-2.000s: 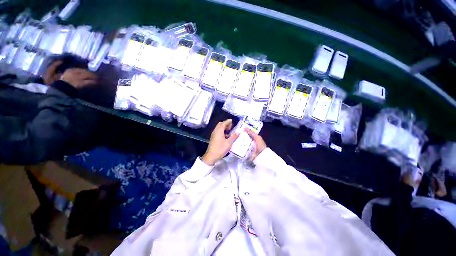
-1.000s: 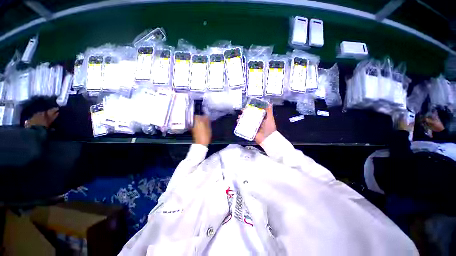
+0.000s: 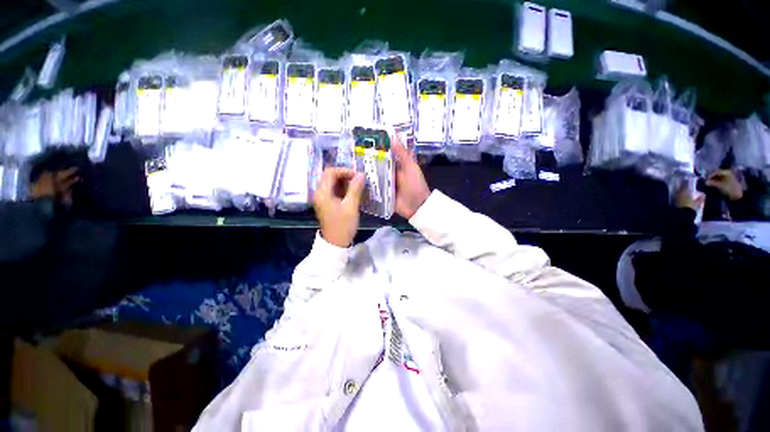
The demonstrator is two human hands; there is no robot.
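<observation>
A phone case (image 3: 374,173) with a black and yellow top stands tilted, camera end up, above the bench edge. My right hand (image 3: 409,180) holds it by its right side. My left hand (image 3: 339,205) is at its left side, thumb and finger close together by the case's face; whether they grip anything is too small to tell. Behind the hands a row of bagged cases (image 3: 431,111) overlaps along the bench. A pile of stacked cases (image 3: 264,169) lies left of my hands.
Two small white slips (image 3: 502,185) lie on the black bench (image 3: 582,202). Plain white cases (image 3: 559,33) lie on the green belt (image 3: 422,24). More bagged cases (image 3: 633,135) are at right. Other people's hands (image 3: 56,185) show at both sides. An open carton (image 3: 127,354) is below left.
My right hand has moved left with the case, now more upright. My left hand has come from beside the pile to the case. The view has shifted slightly.
</observation>
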